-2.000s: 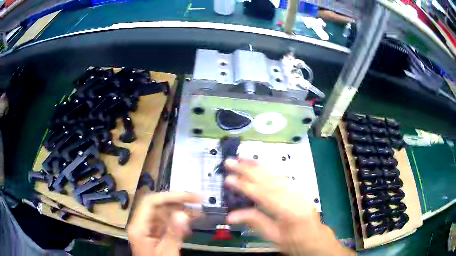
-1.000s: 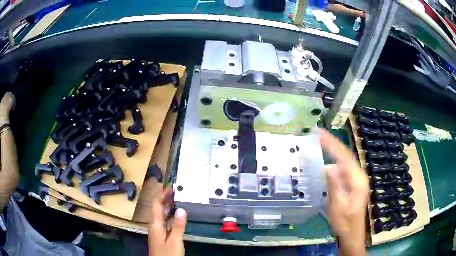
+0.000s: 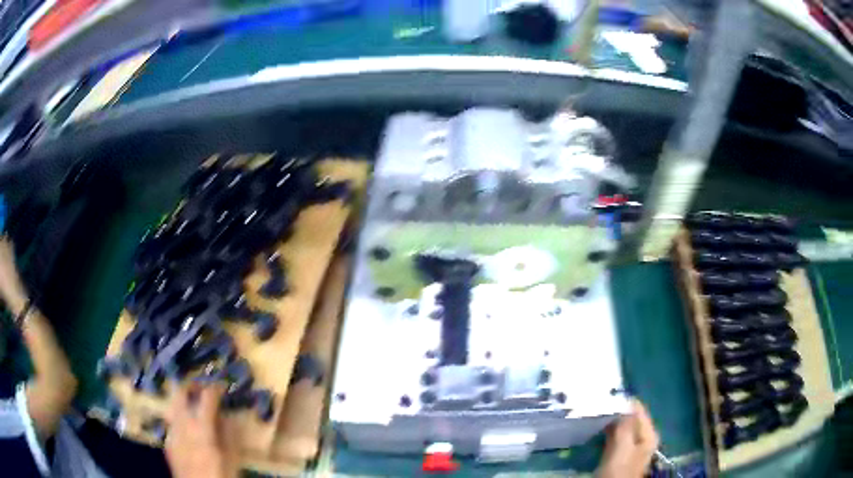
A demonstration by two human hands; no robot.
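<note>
A black plastic handle [image 3: 455, 317] lies lengthwise in the nest of the silver pneumatic fixture [image 3: 580, 359], its far end at the dark opening of the yellow-green front plate [image 3: 402, 245]. My left hand [image 3: 198, 431] is at the near edge of the jumbled pile of black handles [image 3: 220, 252]; its fingertips touch or overlap a part, and blur hides whether it grips one. My right hand [image 3: 630, 442] is at the fixture's low right corner, fingers bent against its side, with no part visible in it.
Cardboard [image 3: 297, 280] lies under the pile. Rows of black handles [image 3: 748, 322] stand on cardboard at right. A metal post [image 3: 697, 140] rises behind the fixture's right side. A red emergency stop button [image 3: 439, 456] is low in front. Another person's arm [image 3: 42, 359] is at far left.
My left hand has moved from the fixture's left side to the pile. My right hand has dropped to the fixture's low right corner. The front plate now sits closer over the handle's far end.
</note>
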